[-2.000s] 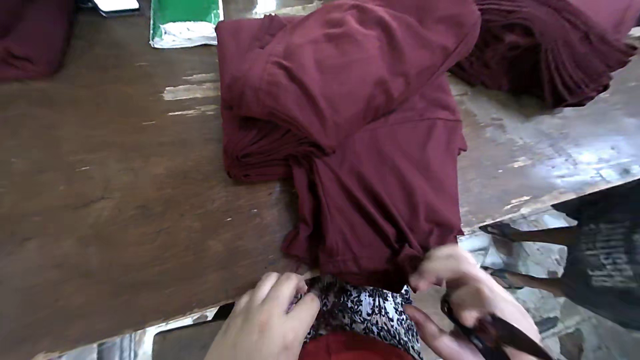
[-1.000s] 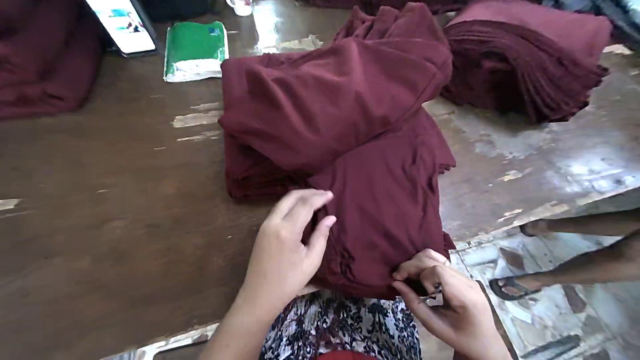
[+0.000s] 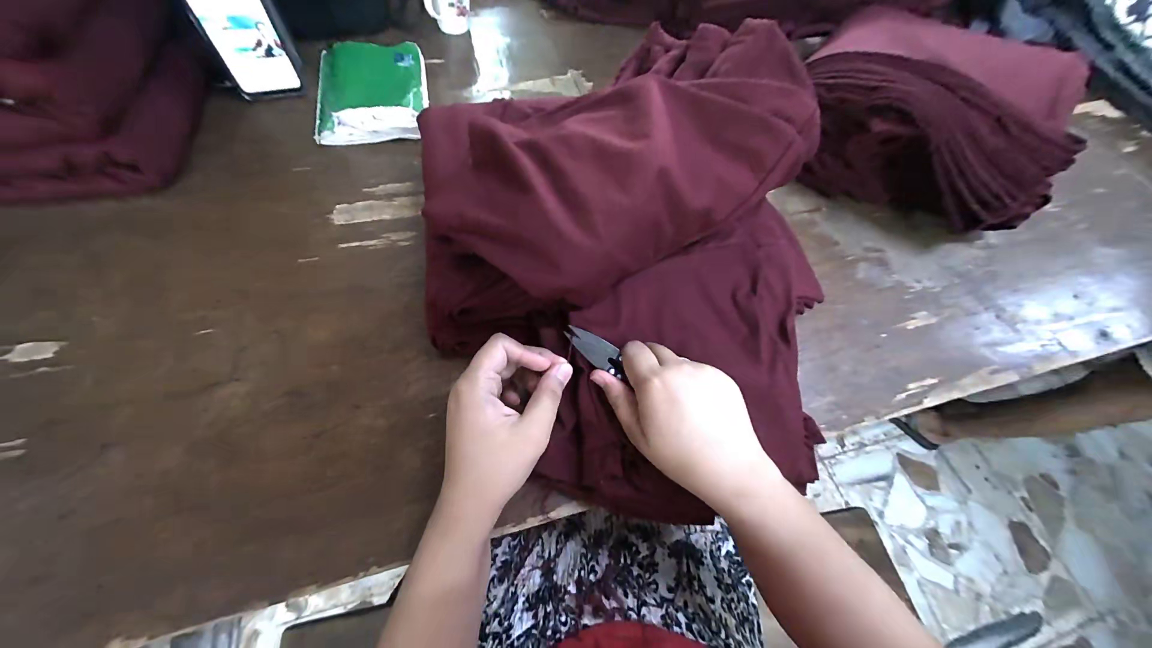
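Note:
Layered maroon fabric [image 3: 630,180] lies on the worn wooden table, its lower part reaching the near edge. My left hand [image 3: 504,405] is over the fabric's left side, thumb and index finger pinched together on what looks like a thin thread. My right hand [image 3: 684,405] holds small thread snips [image 3: 594,349], whose dark pointed blades point up and left, just right of the left fingertips. Its palm hides the handle of the snips.
A green packet [image 3: 371,90] and a phone [image 3: 247,45] with a lit screen lie at the back left, by folded maroon cloth [image 3: 99,108]. A white cup [image 3: 448,13] stands farther back. Another maroon stack [image 3: 936,126] is at right. Tiled floor [image 3: 990,513] shows below the table edge.
Both hands have moved up from the fabric's near edge and come close together. The snips' blades now show clearly in front of the right hand. The legs seen at right are largely out of view.

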